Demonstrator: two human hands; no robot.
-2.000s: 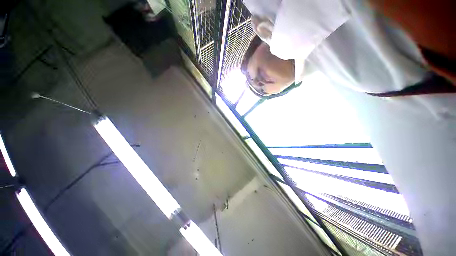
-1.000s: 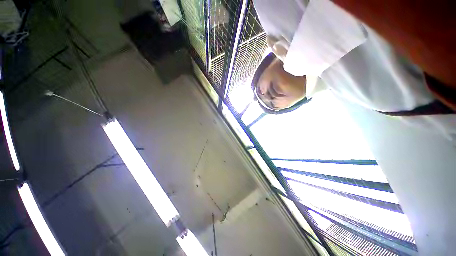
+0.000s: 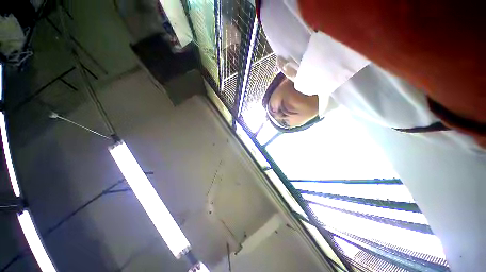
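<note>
Neither of my hands can be made out. The view is tilted and looks up. A person [image 3: 290,109] with a headband across the forehead and a white puffy sleeve [image 3: 333,64] shows at the upper middle. A small skin-coloured shape [image 3: 286,68] lies beside the head; I cannot tell whether it is a hand or whose. A large blurred red cloth [image 3: 394,48], possibly a dress, fills the upper right close to the lens, with a dark band along its lower edge. A plain pale cloth or surface [image 3: 445,186] covers the right side.
Lit tube lights [image 3: 149,199] hang from the grey ceiling [image 3: 213,180] at the left. Barred, meshed windows [image 3: 367,218] glow behind the person. A dark box-like shape [image 3: 165,61] shows at the upper left of the middle. A whitish bundle [image 3: 10,37] is at the top left.
The red cloth covers more of the upper right. The person's head appears lower than two seconds ago, and the lights and windows have shifted slightly downward.
</note>
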